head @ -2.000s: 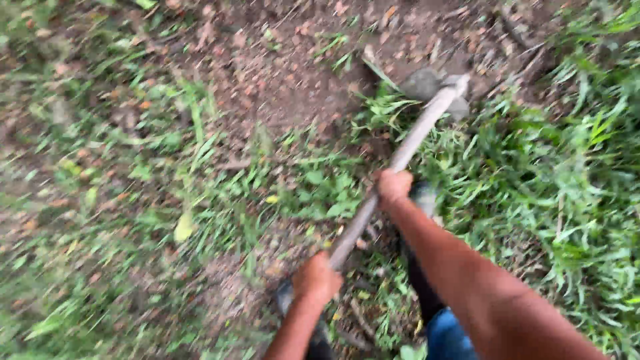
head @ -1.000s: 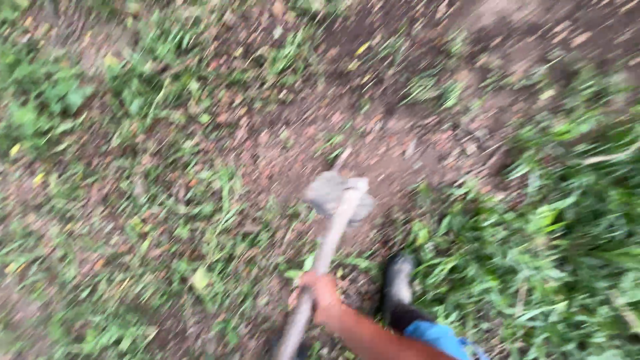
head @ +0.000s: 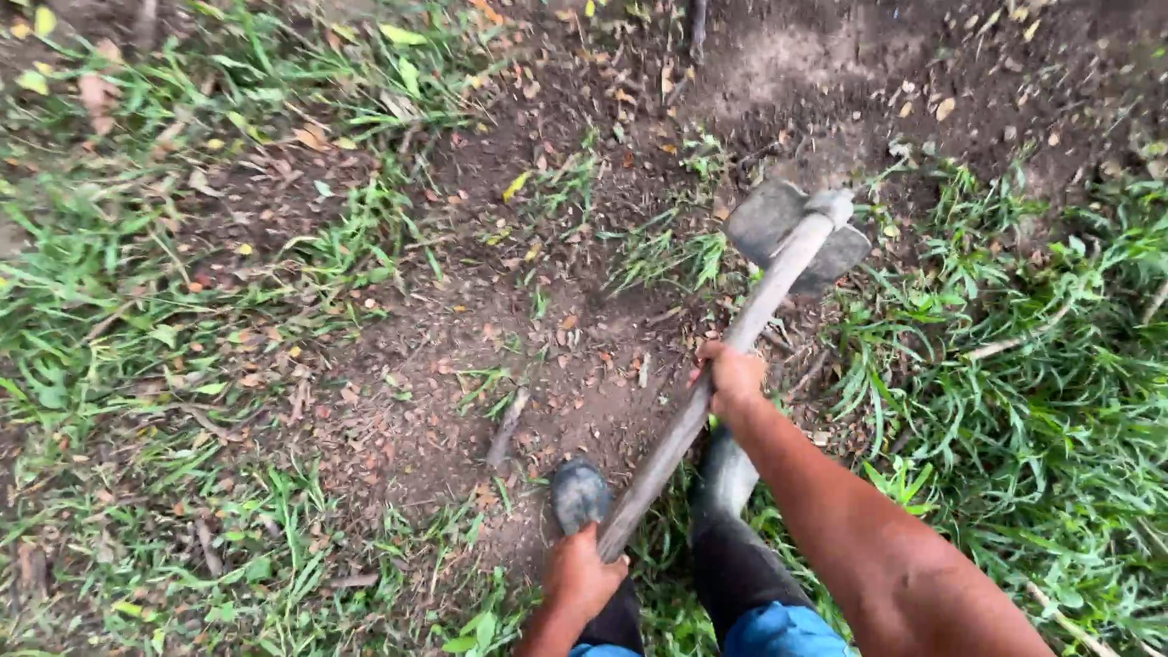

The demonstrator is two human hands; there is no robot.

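Observation:
A hoe with a wooden handle [head: 671, 447] and a wide, soil-covered metal blade [head: 771, 219] slants from lower centre to upper right. My left hand [head: 584, 570] is closed around the handle near its lower end. Further up the shaft, my right hand [head: 735, 376] grips it, roughly midway to the head. The blade is over leaf-strewn soil and weeds; whether it touches the ground I cannot tell.
My boots, one on the left [head: 580, 495] and one on the right [head: 725, 474], stand on either side of the lower handle. Dense grass [head: 1049, 392] grows at right. A short piece of wood [head: 507, 427] lies on the soil. More grass [head: 73, 319] and dry leaves cover the left.
One second ago only one hand showed on the handle; both are visible now. The hoe head has moved rightward in view. The view itself has shifted.

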